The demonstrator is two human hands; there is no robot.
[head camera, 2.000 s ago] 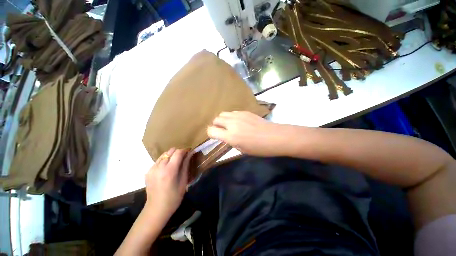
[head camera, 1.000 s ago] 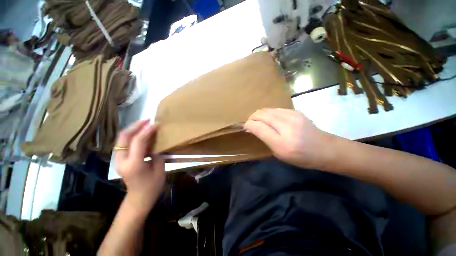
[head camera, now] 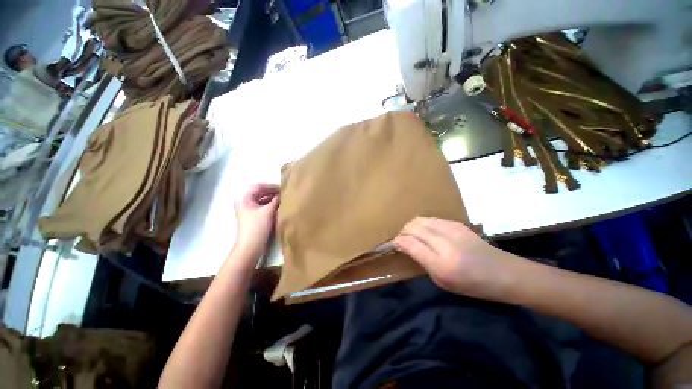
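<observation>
A tan-brown fabric panel (head camera: 364, 182) lies on the white table in front of the sewing machine (head camera: 432, 45), its near edge hanging over the table's front edge. My right hand (head camera: 444, 251) pinches the panel's near edge at the right, where the layers part. My left hand (head camera: 258, 213) is at the panel's left edge with fingers curled; whether it grips the fabric is hard to tell. The presser foot (head camera: 423, 106) is just beyond the panel's far corner, and the panel does not lie under it.
A zipper bundle (head camera: 561, 99) with red thread snips (head camera: 517, 120) lies right of the needle. Stacked panels (head camera: 121, 167) and a tied fabric bundle (head camera: 163, 45) are at left. Blue bins (head camera: 312, 30) stand behind the table. A person (head camera: 30, 68) is at the far left.
The panel has been turned and spread flatter. My left hand has moved from the near left corner up along the left edge. My right hand still pinches the near edge. The camera view has shifted.
</observation>
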